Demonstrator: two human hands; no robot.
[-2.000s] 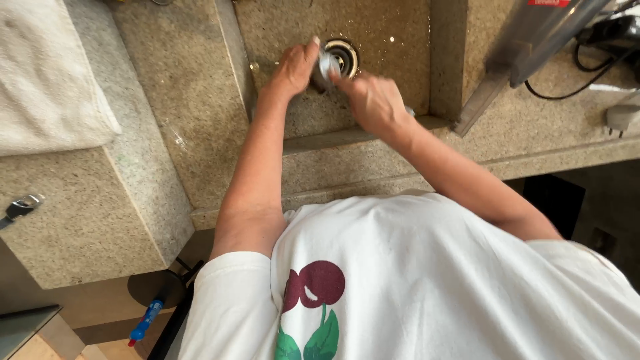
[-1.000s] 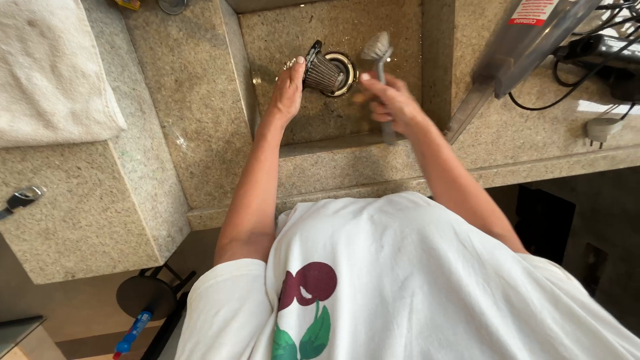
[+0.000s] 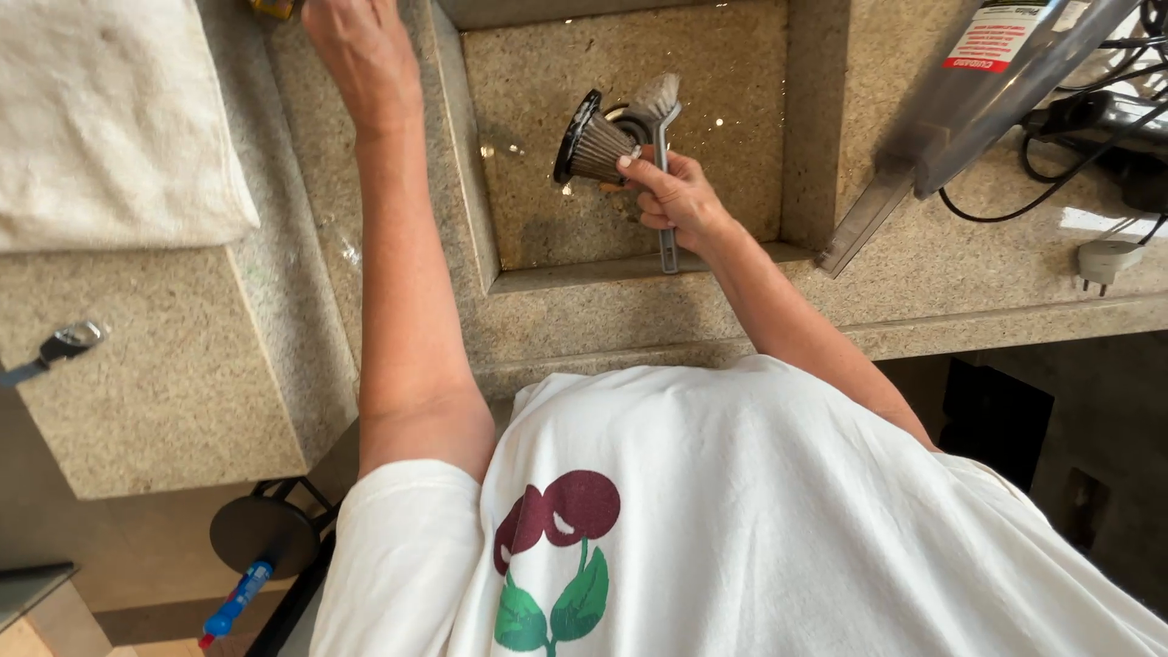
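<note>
Over the stone sink (image 3: 566, 219), my right hand (image 3: 680, 201) grips both a grey-handled dish brush (image 3: 668, 137) with pale bristles and a pleated cone filter (image 3: 598, 146) with a black rim. The brush stands bristles away from me, beside the filter's narrow end. Behind them the round drain (image 3: 630, 119) is partly hidden. My left hand (image 3: 360, 55) is at the top edge of the view, over the counter left of the sink; its fingers are cut off by the frame, so what it touches is hidden.
A beige towel (image 3: 109, 128) and a wristwatch (image 3: 71, 342) lie on the left counter. On the right are a clear plastic vacuum part (image 3: 985, 100) with a warning label, black cables (image 3: 1013, 219) and a white plug (image 3: 1109, 260). A black stool (image 3: 265, 537) stands below, near a blue bottle (image 3: 239, 598).
My left hand has let go of the cone filter and moved up and left, out of the sink. The filter is now in my right hand along with the brush.
</note>
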